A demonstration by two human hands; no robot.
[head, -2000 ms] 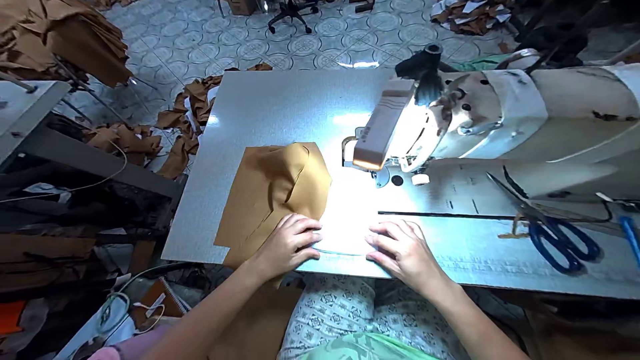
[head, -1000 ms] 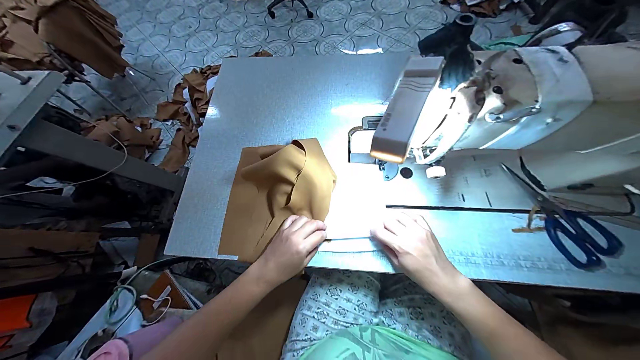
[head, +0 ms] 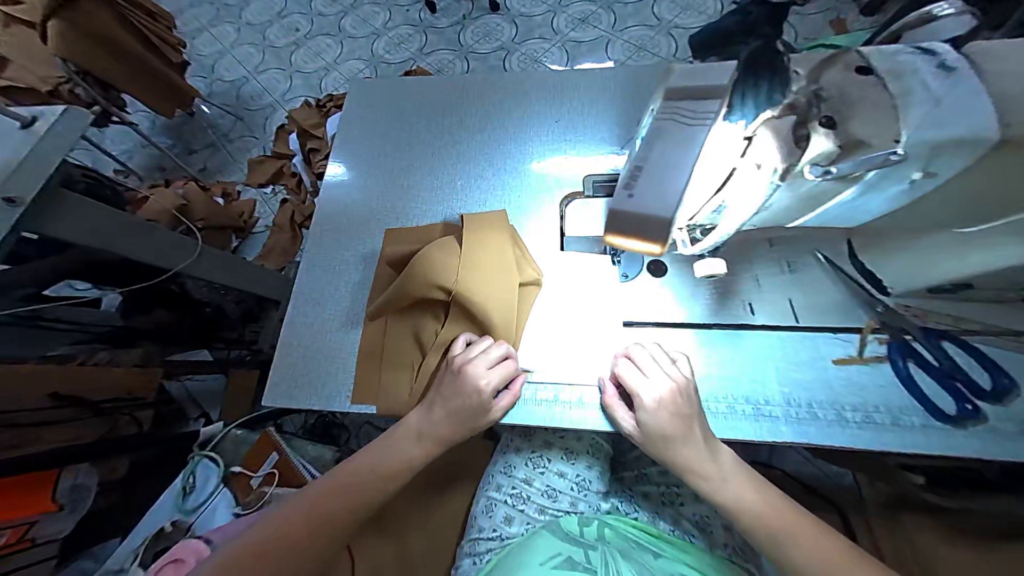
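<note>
A white piece of fabric [head: 568, 340], washed out by the lamp, lies at the table's front edge. My left hand [head: 480, 380] has its fingers closed at the left end of its near edge, over the corner of a tan fabric piece [head: 488, 280]. Curled at the right end of that edge is my right hand [head: 652, 392]. A thin line or fold runs between the two hands. The tan fabric lies rumpled and folded on the left. Beyond my right hand stands the sewing machine's head [head: 848, 136], its needle area partly hidden by the lamp [head: 672, 160].
Blue-handled scissors [head: 920, 352] rest on the right of the metal table [head: 448, 136], over a strip with ruler marks. Tan fabric scraps [head: 296, 176] lie on the tiled floor [head: 400, 40] beyond the left edge. A metal frame [head: 152, 232] stands at the far left.
The fingers of both hands have curled in at the near edge of the white piece, where they lay flatter before. The tan fabric's upper part has shifted and folded differently.
</note>
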